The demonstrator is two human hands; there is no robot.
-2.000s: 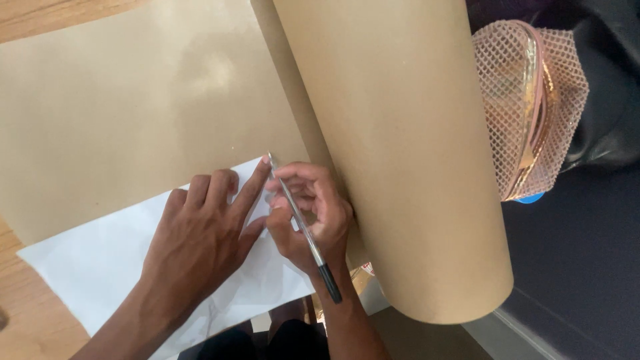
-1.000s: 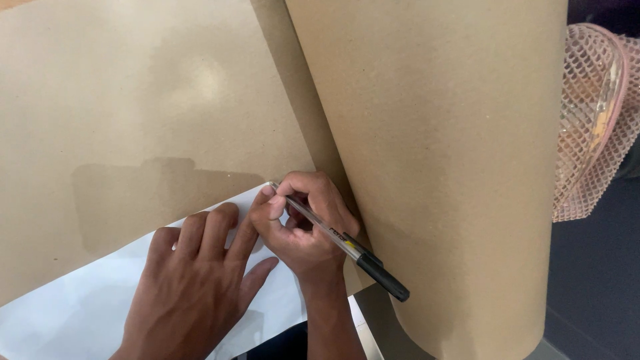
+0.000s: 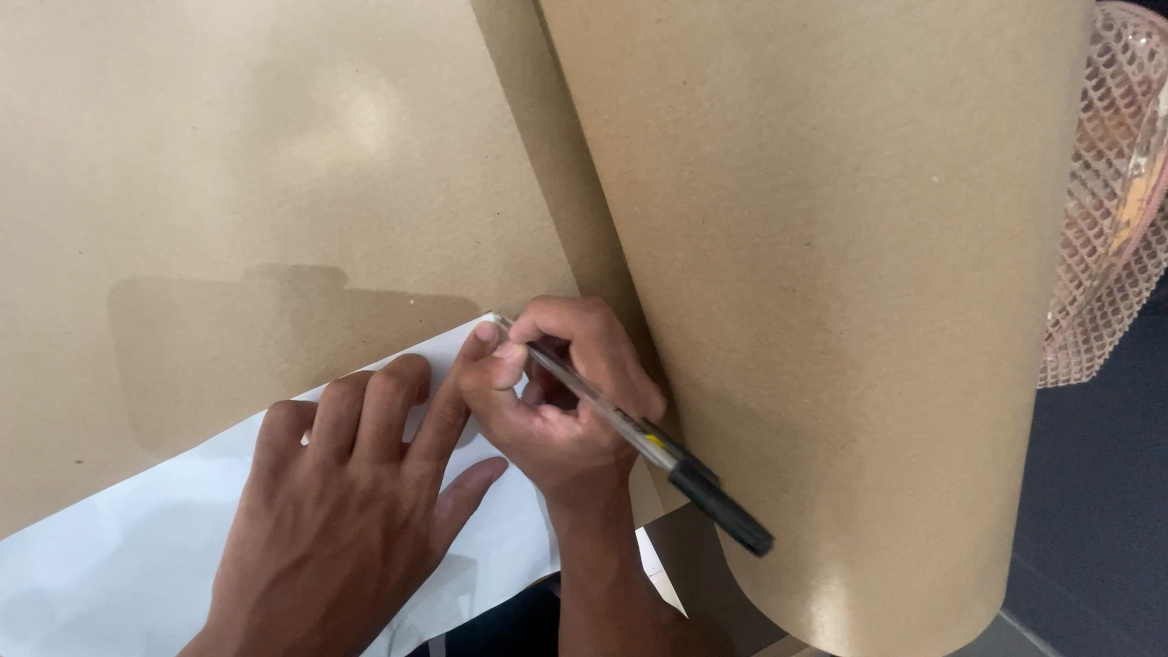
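A sheet of white paper (image 3: 146, 557) lies over brown kraft paper (image 3: 228, 137), its upper corner near the middle of the view. My left hand (image 3: 347, 484) rests on the white sheet, fingers spread and partly bent, with the index fingertip beside that corner. In my right hand (image 3: 566, 401) is a clear ballpoint pen (image 3: 630, 424) with a black cap on its back end. The pen slants, its tip end at the sheet's corner by my left index fingertip. My right fingers hide part of the pen's front.
A large roll of the kraft paper (image 3: 821, 274) stretches down the right side, close beside my right hand. Past it, at the right edge, is a pink mesh pouch (image 3: 1104, 201) over a dark surface (image 3: 1086, 511).
The view has moved closer to the paper. My right hand has closed in on my left index fingertip, and the pen now leans further to the right.
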